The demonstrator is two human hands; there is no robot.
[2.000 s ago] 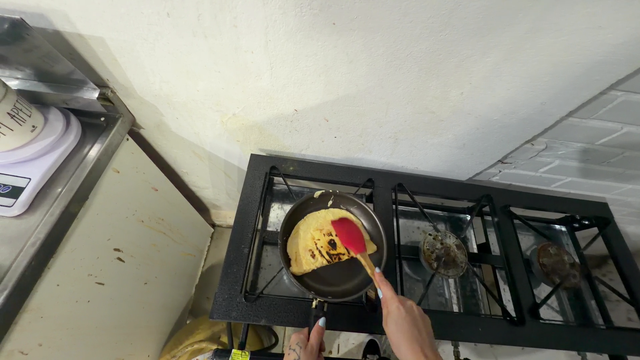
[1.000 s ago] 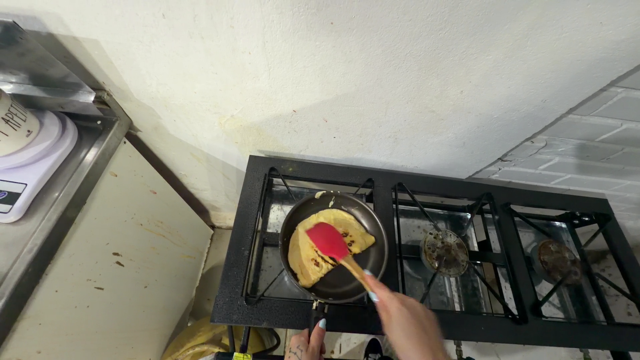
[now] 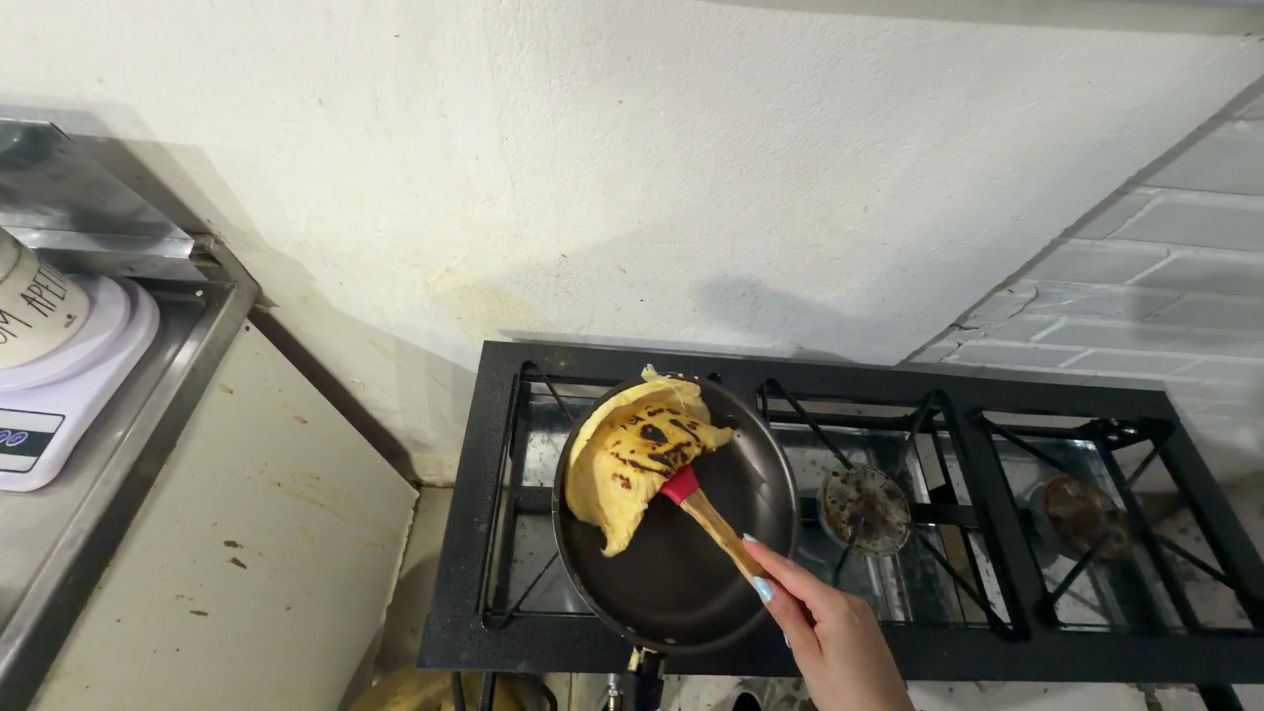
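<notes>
My right hand (image 3: 825, 627) holds the wooden handle of a spatula with a red head (image 3: 680, 485). The red head is partly hidden under the lower right edge of a browned, omelette-like flat food (image 3: 637, 449). That food lies bunched and partly folded against the upper left side of a dark frying pan (image 3: 691, 592). The pan sits on the left burner of a black gas stove, its handle (image 3: 645, 681) pointing toward me. My left hand is out of view.
Two uncovered burners (image 3: 864, 509) (image 3: 1081, 515) are to the right on the stove (image 3: 839, 647). A wall stands behind it. At left, a metal counter (image 3: 148, 415) holds a white kitchen scale (image 3: 84, 415) with a lettered container (image 3: 35, 301) on it.
The food has shifted to the pan's upper left and bunched up, with the spatula head now at its lower right edge. My left hand, earlier at the pan handle, has left the view.
</notes>
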